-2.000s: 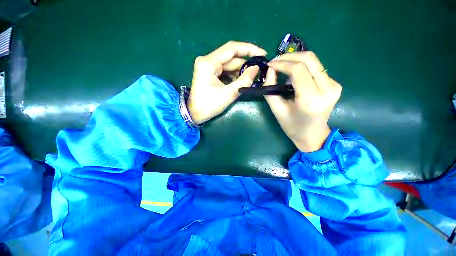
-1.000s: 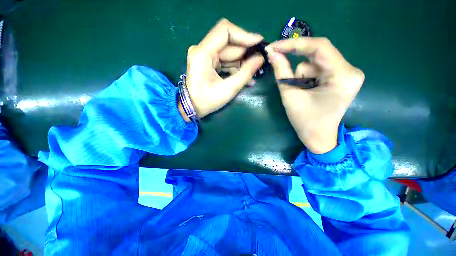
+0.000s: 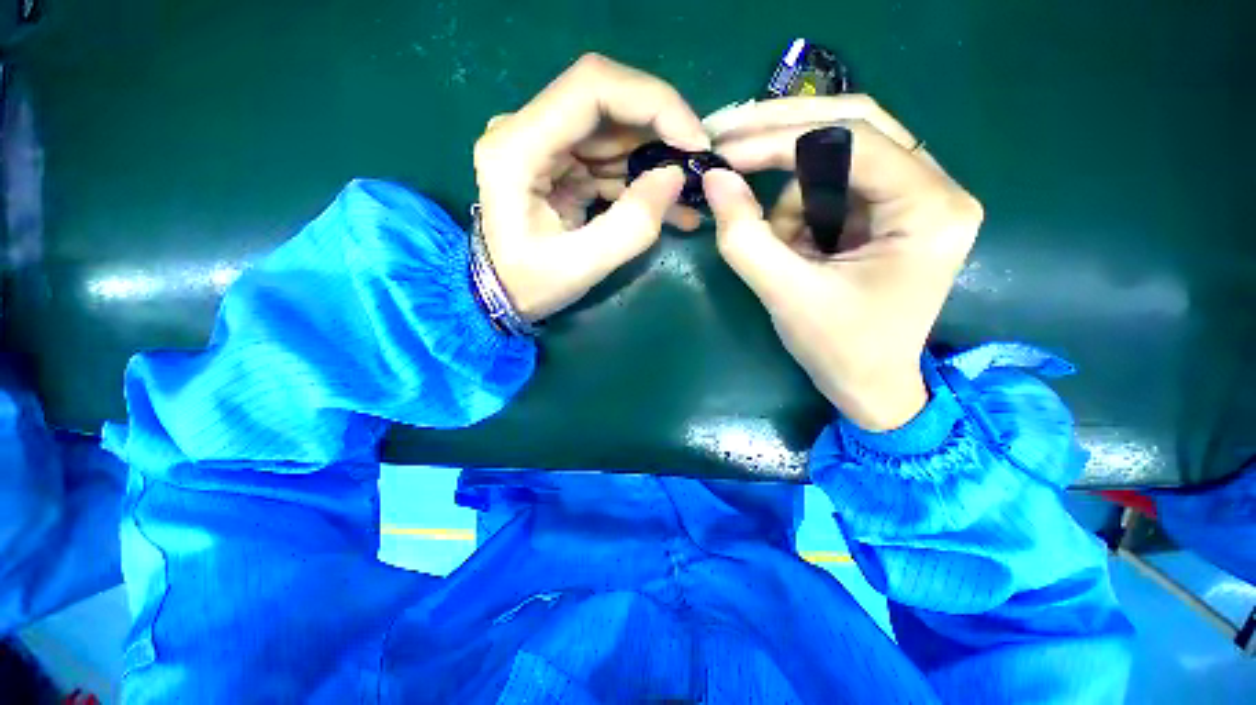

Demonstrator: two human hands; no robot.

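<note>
My left hand (image 3: 572, 207) pinches a small round black device housing (image 3: 658, 167) between thumb and fingers, held above the green belt. My right hand (image 3: 868, 234) touches the housing's right side with thumb and index fingertip; a whitish covering shows at its fingertips. A long black tool (image 3: 824, 186) rests across my right palm, tucked in the fingers and pointing up toward the camera. The fingertips hide much of the housing, and I cannot tell what lies between them. A second dark unit (image 3: 809, 72) with a yellow square and white edge lies on the belt just beyond my right hand.
The shiny dark-green belt (image 3: 592, 393) spans the view, its near edge in front of my body. Blue sleeves of neighbouring people (image 3: 53, 503) show at the far left and far right. A red part (image 3: 1132, 501) and a metal bar are at the lower right.
The black tool has swung from lying sideways to pointing up in my right hand. My left hand has moved slightly left. The housing is now tilted differently, with both thumbs on it.
</note>
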